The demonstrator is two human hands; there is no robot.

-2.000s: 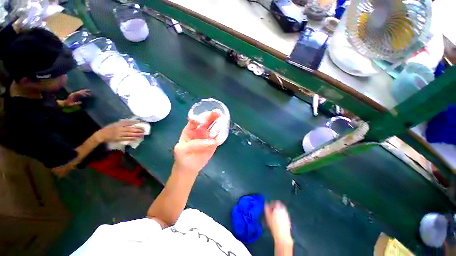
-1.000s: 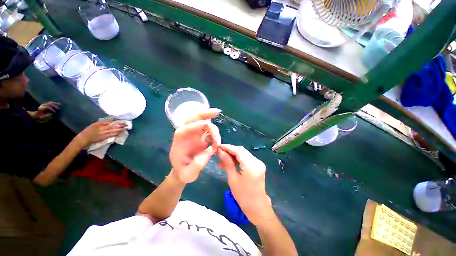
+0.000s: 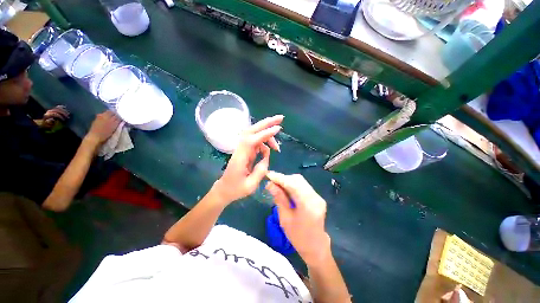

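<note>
My left hand [image 3: 244,163] is held over the belt with fingers spread, its thumb and index finger near my right fingertips. My right hand [image 3: 301,210] is curled, its fingertips meeting the left ones. Whether a tiny piece is pinched between them is too small to tell. A clear tank with a white bottom [image 3: 224,122] stands just beyond my left hand, its open rim towards me. A crumpled blue cloth [image 3: 277,231] lies on the belt, partly hidden behind my right hand.
The dark-green belt [image 3: 195,65] carries a row of tanks [image 3: 144,106] at left. A co-worker there holds a pale rag [image 3: 116,141]. A green upright [image 3: 438,106] slants over the right side, near another tank [image 3: 399,154]. Yellow label sheets [image 3: 466,264] lie on cardboard with fingertips below.
My left hand has come out of the tank, which now stands on the belt. My right hand has risen from beside the blue cloth to meet the left. Fingertips have appeared at the yellow sheets.
</note>
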